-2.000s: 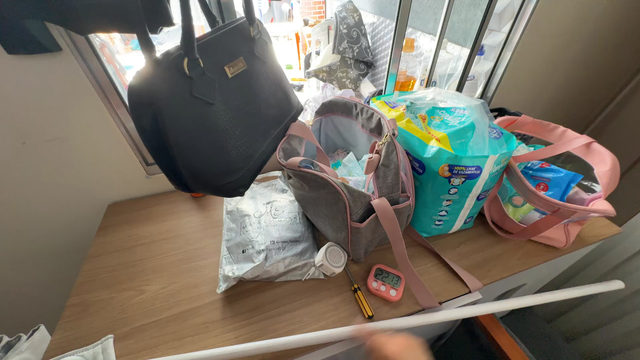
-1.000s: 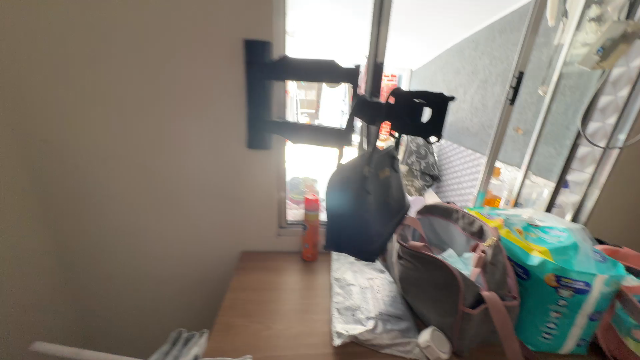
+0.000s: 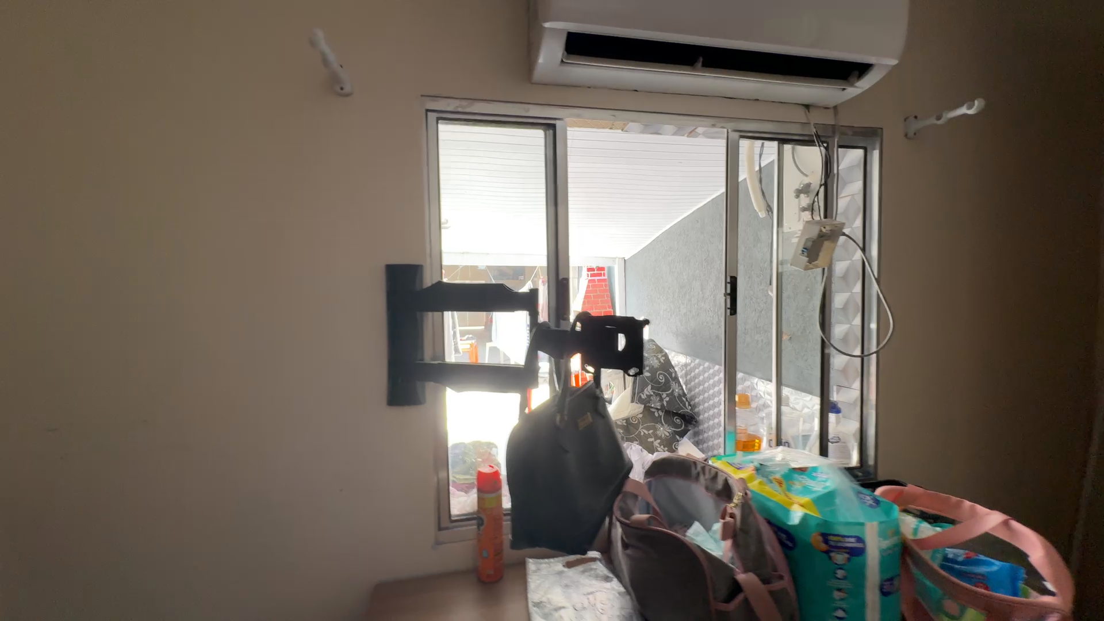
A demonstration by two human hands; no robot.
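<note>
Neither my left hand nor my right hand shows in the head view now, so what they hold is hidden. Two white curtain rod brackets stick out of the wall, one at the upper left and one at the upper right, on either side of a white air conditioner. Below it is a sliding window with a metal frame. The white rod seen earlier is out of view.
A black wall-mount arm juts across the window, with a black handbag hanging from it. On the wooden surface stand a red spray can, a silvery plastic bag, a grey bag, a diaper pack and a pink-handled bag. A cable dangles.
The view has swung up from the tabletop to the wall and window. A blurred hand near the white rod at the bottom, seen two seconds ago, is out of view, as is the rod.
</note>
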